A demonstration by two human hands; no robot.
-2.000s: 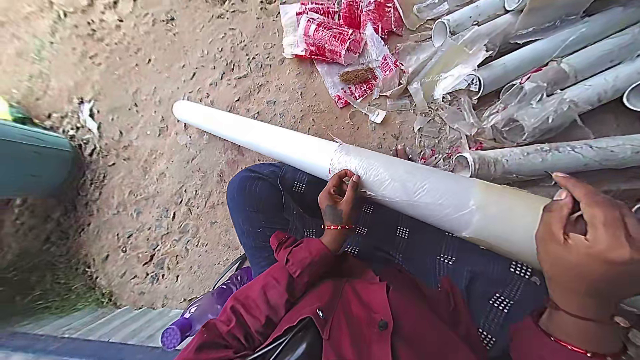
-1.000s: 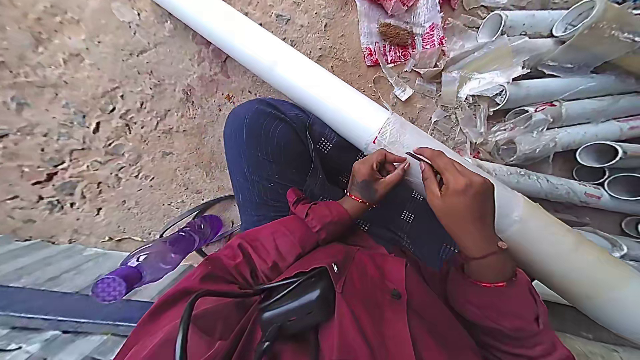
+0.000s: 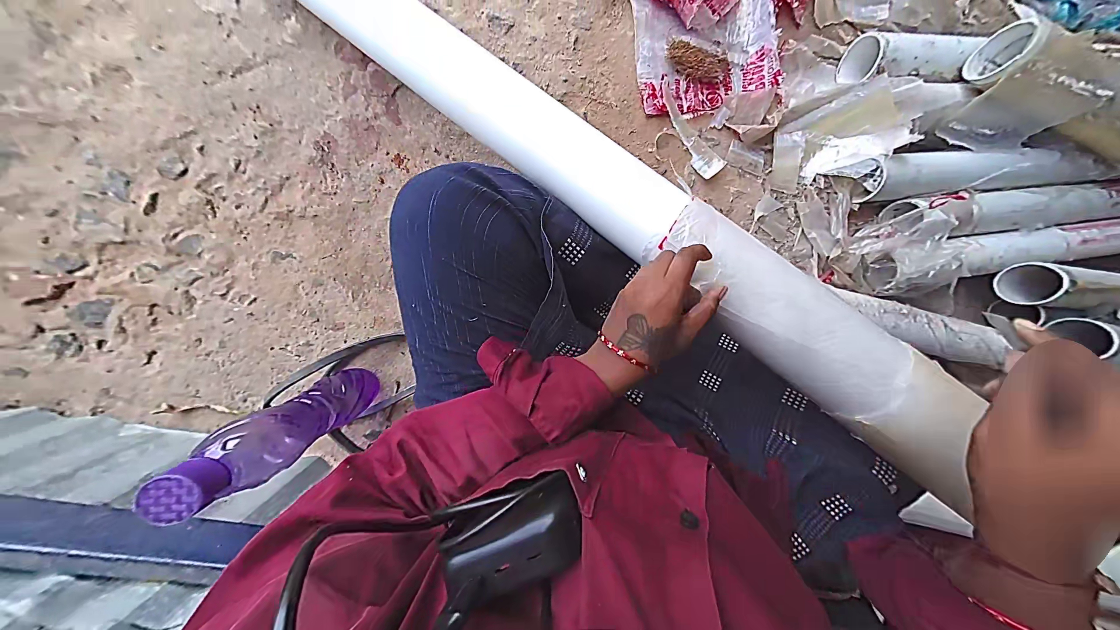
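A long white plastic pipe (image 3: 560, 140) lies slantwise across my lap, from the top left to the lower right. Clear plastic film (image 3: 770, 306) wraps its middle part, and beyond the film the pipe looks beige. My left hand (image 3: 661, 315) rests at the film's edge, thumb and fingertips on the wrap; whether it pinches the film cannot be told. My right hand (image 3: 1046, 446), blurred, is at the beige part near the right edge. A thin blade-like piece (image 3: 1002, 324) shows at its fingertips. The rest of its grip is hidden.
White pipes (image 3: 989, 171) with torn plastic film lie piled at the right. A red and white plastic wrapper (image 3: 652, 52) is on the dirt at the top. A purple bottle (image 3: 280, 437) lies at the lower left, beside a cable. A black device (image 3: 512, 542) hangs on my chest.
My right hand has moved away from my left hand, down along the pipe to the right. My left hand remains by the film's edge.
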